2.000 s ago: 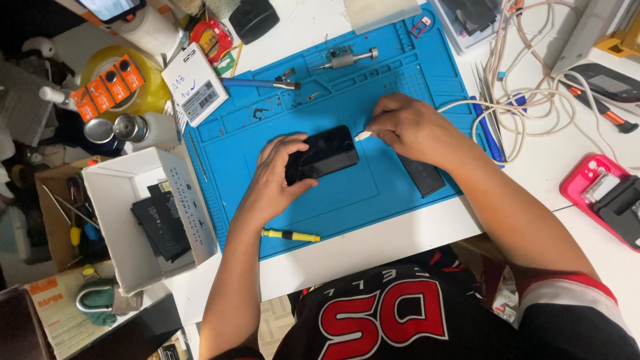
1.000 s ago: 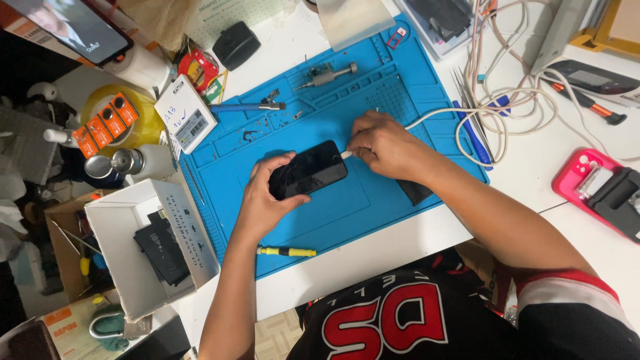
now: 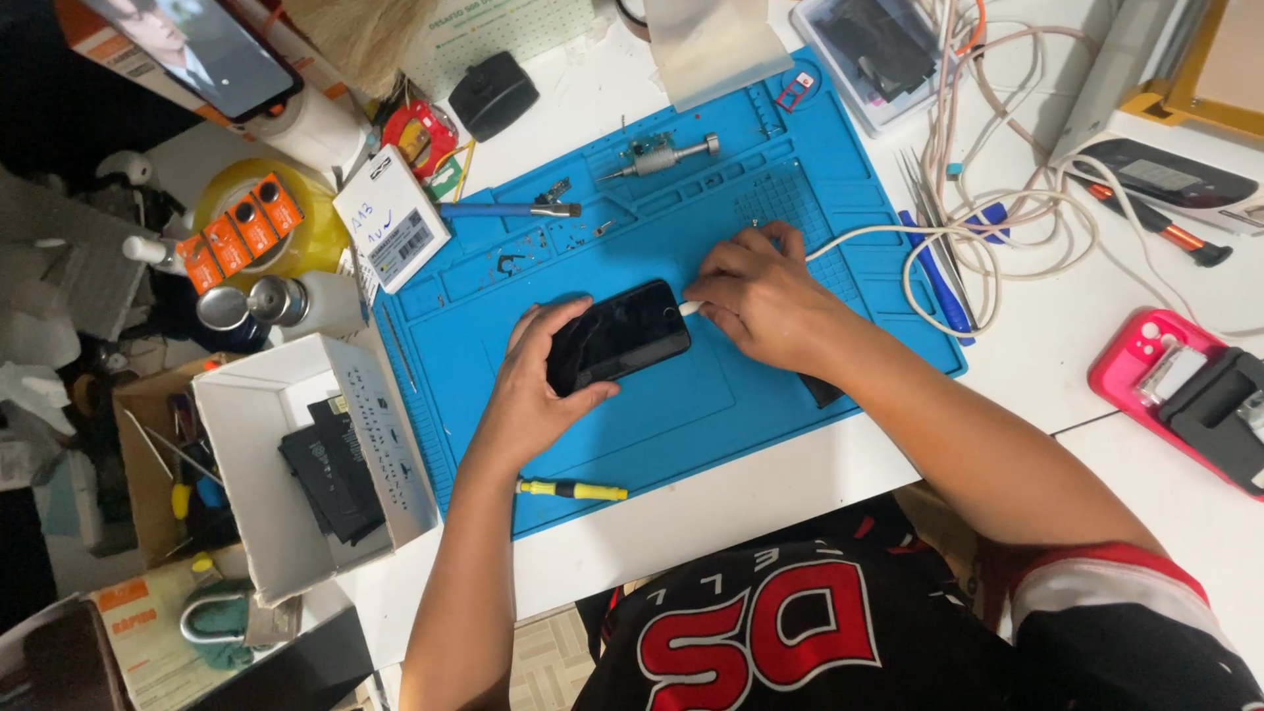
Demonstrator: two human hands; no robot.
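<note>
My left hand (image 3: 543, 380) grips a black smartphone (image 3: 622, 336) by its left end, thumb on the lower edge and fingers on the upper. The phone's screen is dark and faces up over a blue silicone repair mat (image 3: 681, 425). At the phone's right end, my right hand (image 3: 765, 296) pinches the white plug (image 3: 689, 308) of a charging cable (image 3: 859, 233). The plug's tip meets or nearly meets the phone's end; whether it is inserted I cannot tell. A dark flat piece (image 3: 822, 390) lies partly hidden under my right forearm.
A yellow screwdriver (image 3: 573, 490) lies on the mat's near edge. Toward the far side are a metal-handled tool (image 3: 671, 156), a blue-handled brush (image 3: 509, 209) and small parts. Left stands a white box (image 3: 286, 395) with flat black batteries. Tweezers (image 3: 933, 227) and tangled cables lie right.
The white cable plug, apart from the phone's end two seconds ago, is now at it. My left hand has kept its hold on the phone.
</note>
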